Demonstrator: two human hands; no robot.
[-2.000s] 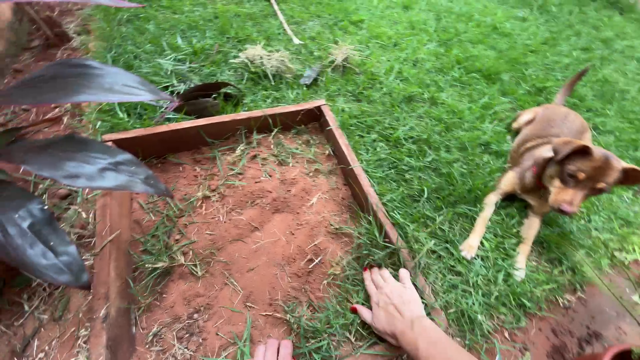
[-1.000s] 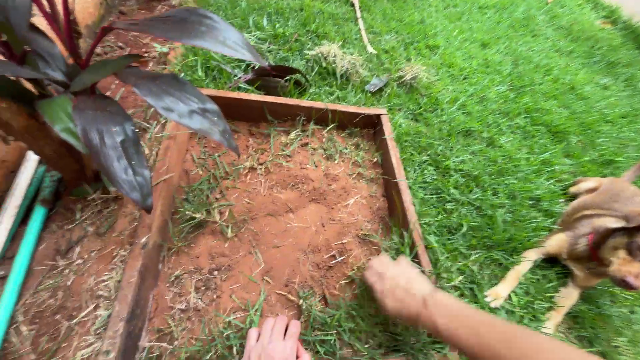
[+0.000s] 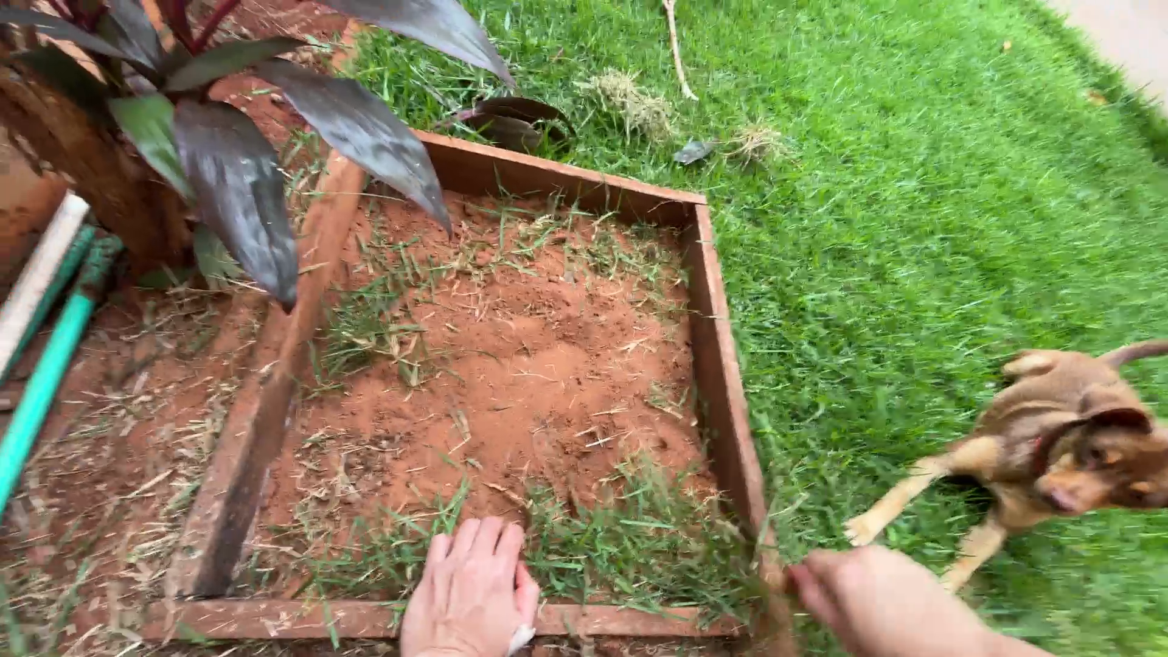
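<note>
A wooden frame (image 3: 721,356) borders a bed of red soil (image 3: 538,365) strewn with cut grass (image 3: 630,547). My left hand (image 3: 470,589) lies palm down over the frame's near board, its fingertips at the soil and grass; whether it grips anything is hidden. My right hand (image 3: 858,589), blurred, is just outside the near right corner with its fingers curled. Blurred brownish strands or soil show beside its fingertips, and I cannot tell whether it holds them.
A brown dog (image 3: 1068,438) lies on the lawn (image 3: 894,265) at the right, its front paws near my right hand. A dark-leaved plant (image 3: 237,192) overhangs the frame's left side. Green (image 3: 55,374) and white poles (image 3: 41,274) are at far left. Dry grass clumps (image 3: 630,105) lie beyond the frame.
My left hand has come further into view, over the near board. My right hand, spread at the frame's right side two seconds ago, is now curled by the near corner. The view has shifted.
</note>
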